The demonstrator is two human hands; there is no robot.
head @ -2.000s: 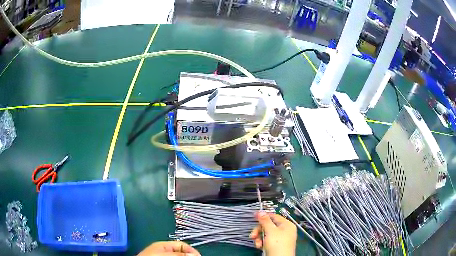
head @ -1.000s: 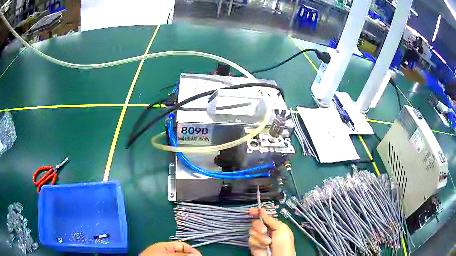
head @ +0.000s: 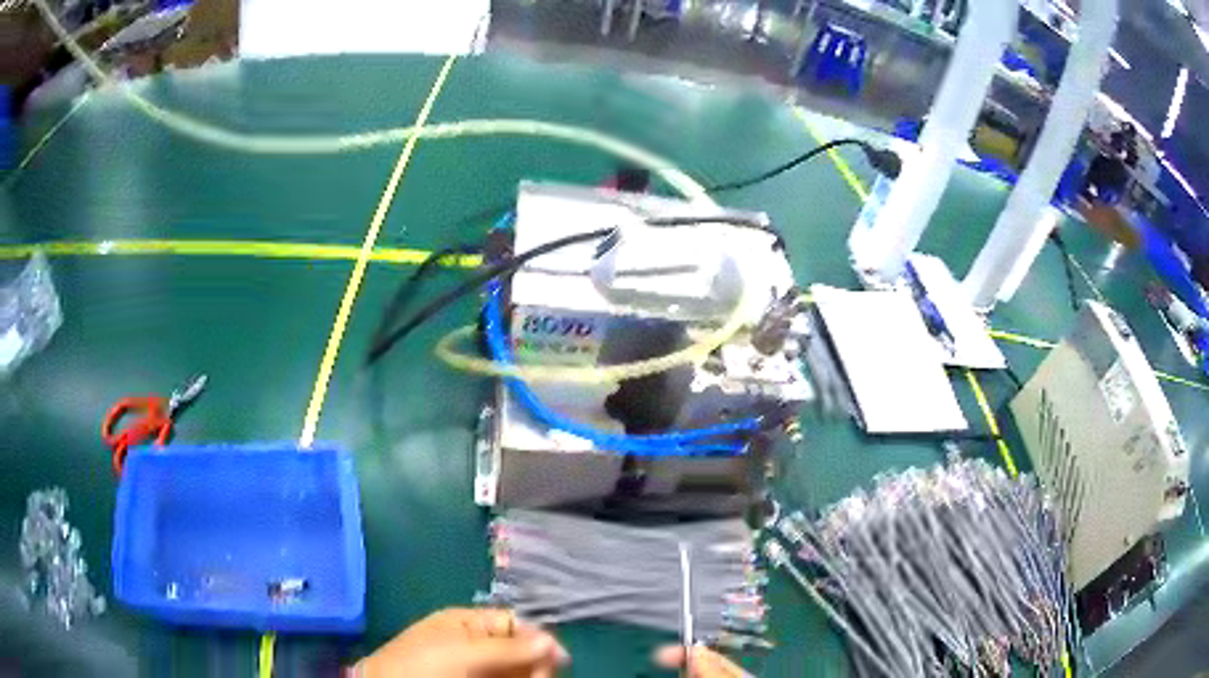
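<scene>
My right hand (head: 705,662) is at the bottom edge, partly cut off, with a short grey cable (head: 687,596) standing up between its fingertips. My left hand (head: 458,646) is at the bottom edge to its left, fingers curled together; whether it holds anything cannot be told. The hands are apart. A flat pile of grey cables (head: 583,570) with coloured ends lies just beyond them, in front of the silver machine (head: 557,466). The frame is blurred.
A blue bin (head: 239,530) with small bits stands left, orange-handled pliers (head: 138,427) behind it and clear plugs (head: 56,556) beside it. A larger cable bundle (head: 928,570) lies right, near a beige box (head: 1100,437). White papers (head: 888,360) and hoses are farther back.
The whole view has shifted, with the bench items now slightly right and higher. My right hand is lower, near the bottom edge, still with the cable. My left hand has moved slightly right and up.
</scene>
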